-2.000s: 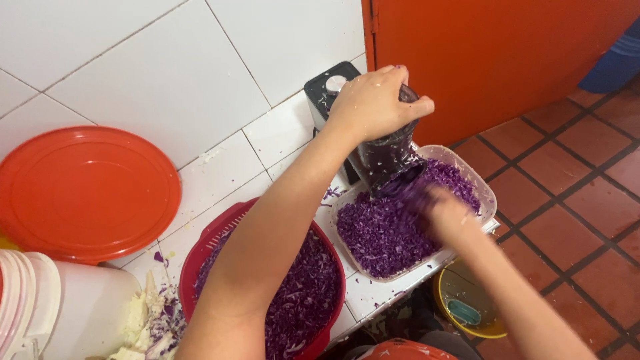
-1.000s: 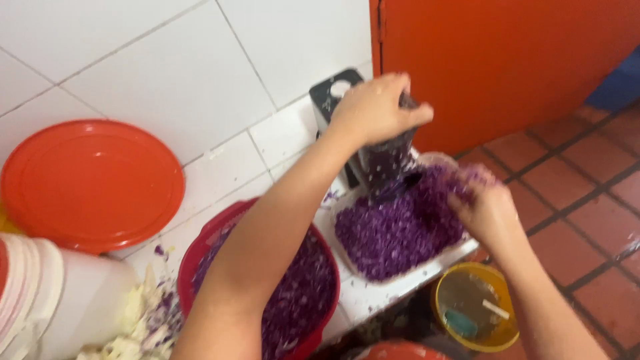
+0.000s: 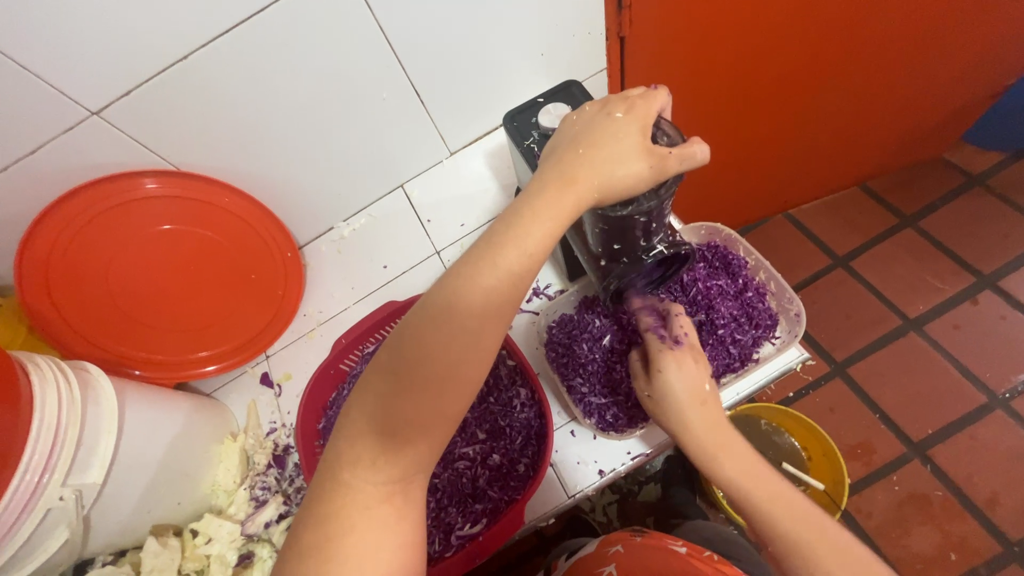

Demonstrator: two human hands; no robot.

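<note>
An electric vegetable shredder [image 3: 628,236] with a dark see-through chute stands on the white tiled counter. My left hand [image 3: 620,148] grips the dark pusher at its top. Below its spout, my right hand [image 3: 672,360] is in the shredded purple cabbage [image 3: 728,308], its fingertips blurred and specked with shreds; whether it holds any cannot be told. A translucent plastic container [image 3: 786,300] holds this cabbage. More shredded cabbage fills a red plastic colander [image 3: 546,400], partly hidden behind my left forearm.
A round red lid [image 3: 160,272] leans at the left wall beside a white plastic bucket [image 3: 160,448]. Pale cabbage scraps [image 3: 216,544] lie near the bucket. Below the counter's edge is a yellow bucket [image 3: 836,472] with liquid and a white stick. A red door [image 3: 800,96] stands behind.
My right hand has moved from the container's right side to below the spout. Cabbage that was heaped around that hand one second ago now lies lower. My left hand stays on the pusher.
</note>
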